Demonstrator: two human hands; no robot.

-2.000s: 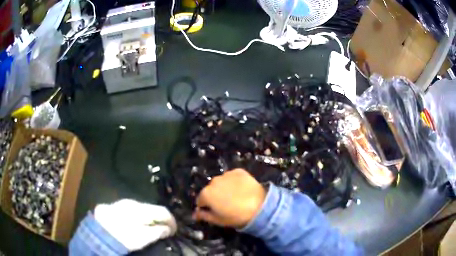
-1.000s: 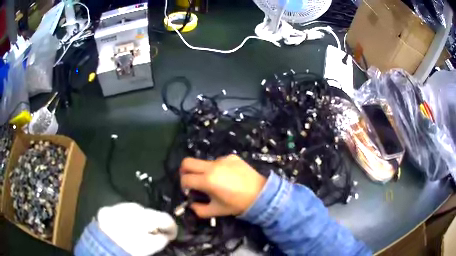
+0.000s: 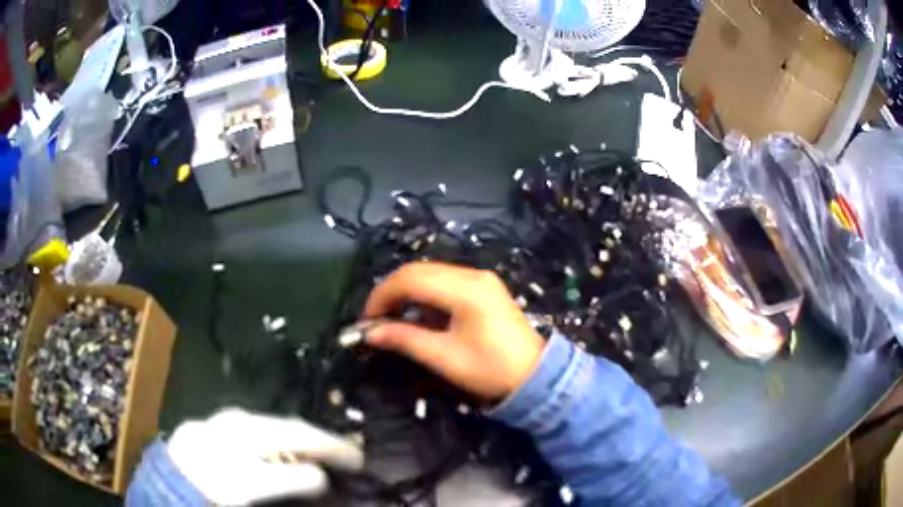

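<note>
A tangled heap of thin black cables (image 3: 594, 238) with small silvery and whitish connector tips lies at the centre of the bench. My bare right hand (image 3: 460, 327) is over the heap's near left part, thumb and forefinger pinched on a cable end with a pale connector tip (image 3: 351, 337). My left hand (image 3: 259, 457), in a white glove, is at the lower left beside the heap's near edge. It is blurred, its fingers point right, and a small piece shows between them. More cables run between and below my hands.
An open cardboard box (image 3: 149, 381) of small metal parts stands at left. A grey metal fixture (image 3: 243, 149), yellow tape roll (image 3: 354, 59) and white fan (image 3: 564, 25) are behind. A copper-coloured bundle (image 3: 728, 307), dark smartphone (image 3: 757, 255) and plastic bags (image 3: 812, 228) lie at right.
My right hand has moved up and away from my left hand, with a cable end now between its fingertips. My left hand's fingers have spread a little. The view has shifted slightly.
</note>
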